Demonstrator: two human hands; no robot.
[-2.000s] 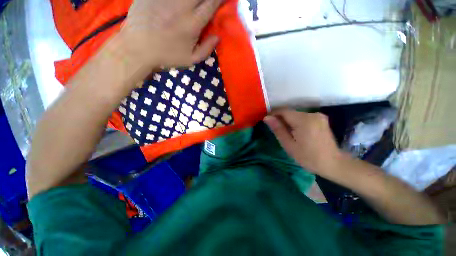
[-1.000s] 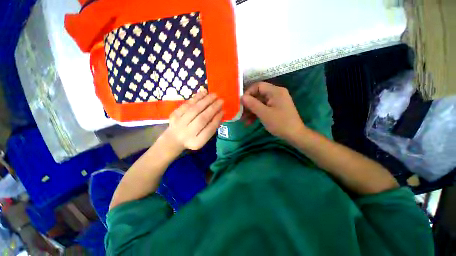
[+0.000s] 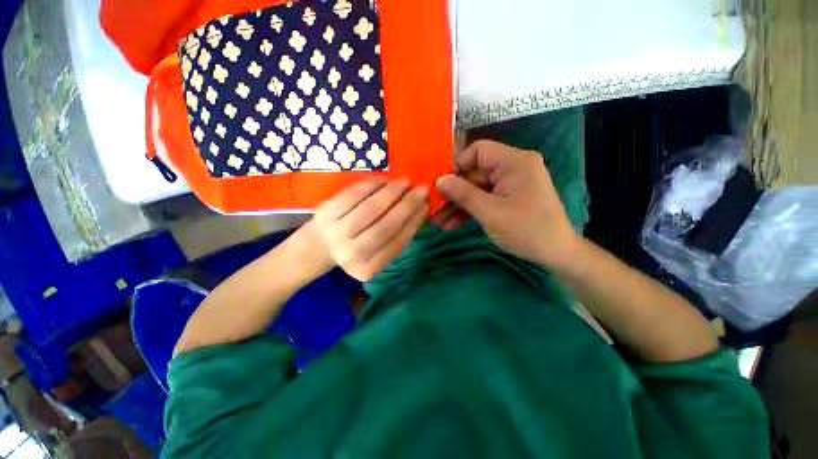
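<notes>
The bright orange bag piece (image 3: pixel 417 90) lies on the white machine table (image 3: pixel 592 49), its near edge at the table's front. A navy panel with cream clover shapes (image 3: pixel 287 90) is set within the orange. A dark zipper pull (image 3: pixel 164 168) hangs at the piece's left edge. My left hand (image 3: pixel 372 229) lies at the near edge, fingertips on the orange border, thumb hidden. My right hand (image 3: pixel 502 193) pinches the near right corner between thumb and fingers. The fingertips of both hands are close together there.
A tape-marked grey box (image 3: pixel 54 134) stands at the left, above blue bins (image 3: pixel 99 296). Brown cardboard (image 3: pixel 780 90) is at the right. Clear plastic bags (image 3: pixel 762 251) lie at the lower right. Green clothing fills the bottom.
My left hand has come down from across the piece to its near edge. The piece has turned and now lies squarer to me. Recently the zipper pull has come into view at left.
</notes>
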